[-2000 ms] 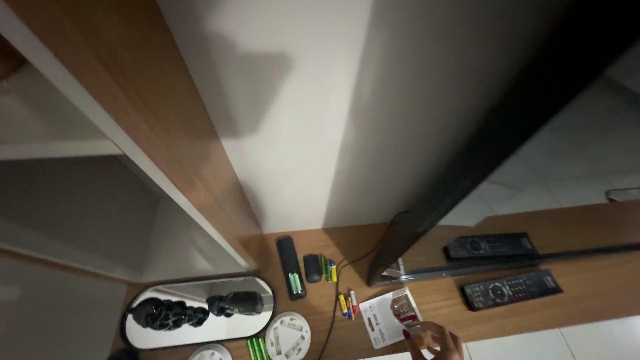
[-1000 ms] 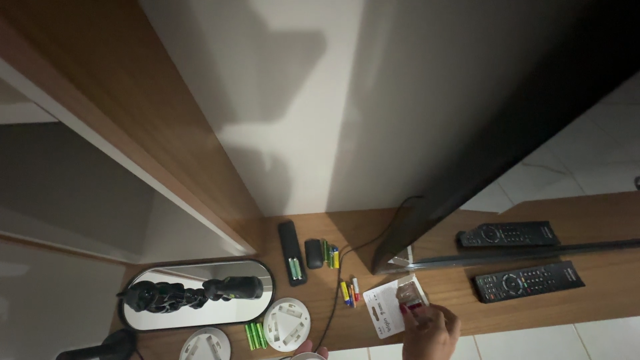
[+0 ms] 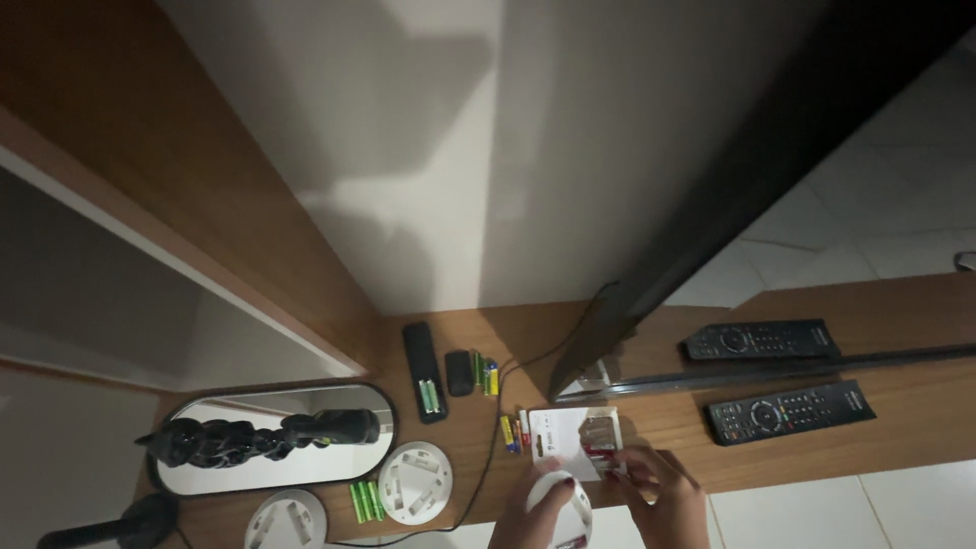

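Observation:
My left hand (image 3: 528, 509) grips a round white plastic battery-powered puck light (image 3: 563, 512) at the bottom centre, and a dark red battery shows at its lower edge. My right hand (image 3: 662, 488) has its fingertips at a battery blister pack (image 3: 568, 438) with a white card, touching the red batteries (image 3: 598, 452) inside; whether one is gripped cannot be made out. Left of the card lie several loose batteries (image 3: 515, 432). Two more round white units, one nearer (image 3: 415, 483) and one at the bottom edge (image 3: 287, 522), have open battery slots. Green batteries (image 3: 367, 502) lie between them.
A remote with its battery bay exposed (image 3: 424, 370), its black cover (image 3: 459, 373) and more batteries (image 3: 486, 374) lie behind. A mirror tray (image 3: 267, 476) holds a black figurine (image 3: 229, 441). A black cable (image 3: 488, 465) crosses the wooden surface. Another remote (image 3: 791, 412) lies before the television (image 3: 686, 206).
My left hand has come fully into view with the round white unit. My right hand was at the blister pack before and is still there.

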